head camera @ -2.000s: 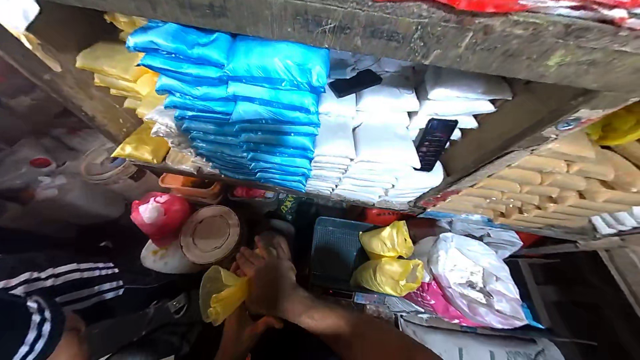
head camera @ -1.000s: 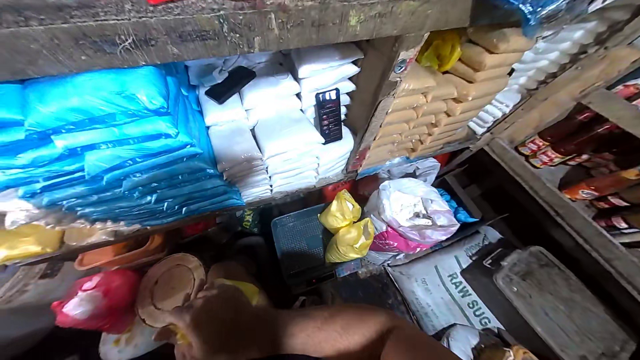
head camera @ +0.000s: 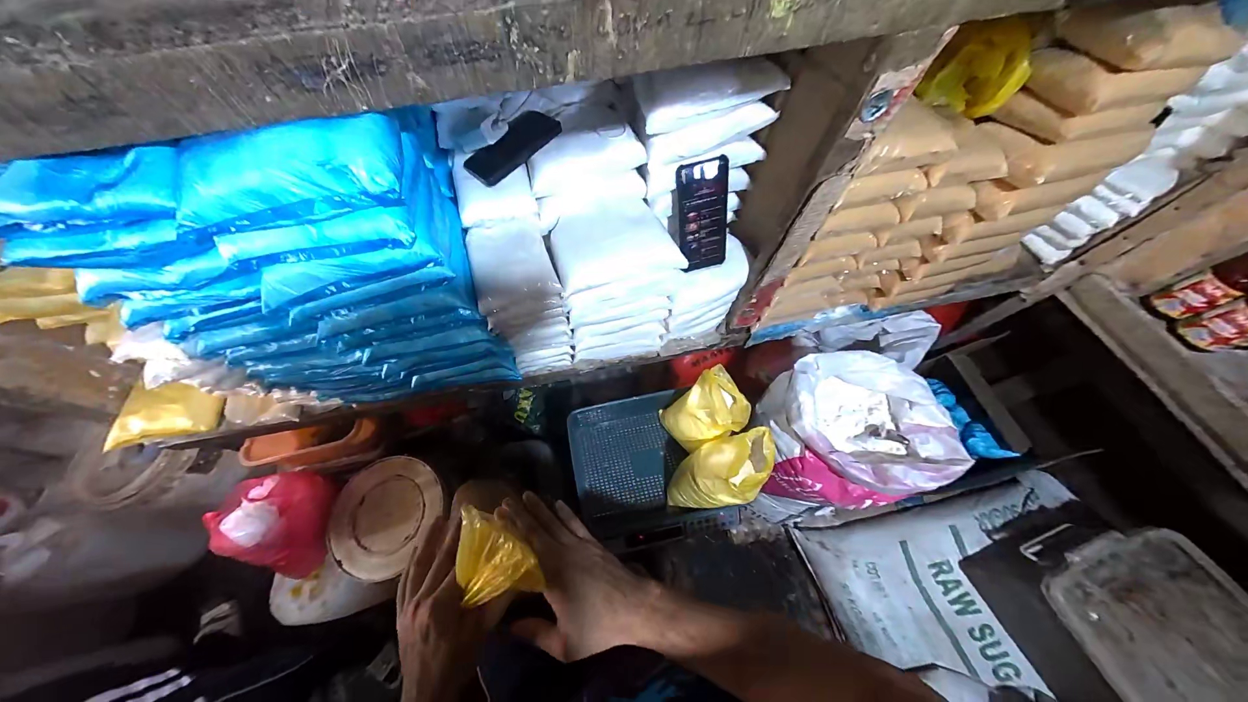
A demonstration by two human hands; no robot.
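A small yellow plastic bag (head camera: 492,556) is between my two hands. My left hand (head camera: 429,604) lies along its left side, fingers extended upward. On the other side my right hand (head camera: 580,585) presses against it, fingers fairly straight; the underside of the bag is hidden. Just left of the hands are a round lid (head camera: 386,519) and a red plastic bag (head camera: 270,522). Two filled, yellow bags (head camera: 720,468) sit at the right side of a dark perforated tray (head camera: 619,458), to the right of my hands.
Shelves above hold blue packs (head camera: 292,185), white packs (head camera: 609,244) with two dark phones (head camera: 702,213) on them, and brown packs (head camera: 907,214). An open white sack (head camera: 868,419) stands right of the tray. A printed sugar sack (head camera: 926,585) and a worn container lid (head camera: 1150,614) lie lower right.
The view has swung right since the oldest frame. My right hand covered much of the yellow bag one second ago; now the hands are on either side and the bag shows between them.
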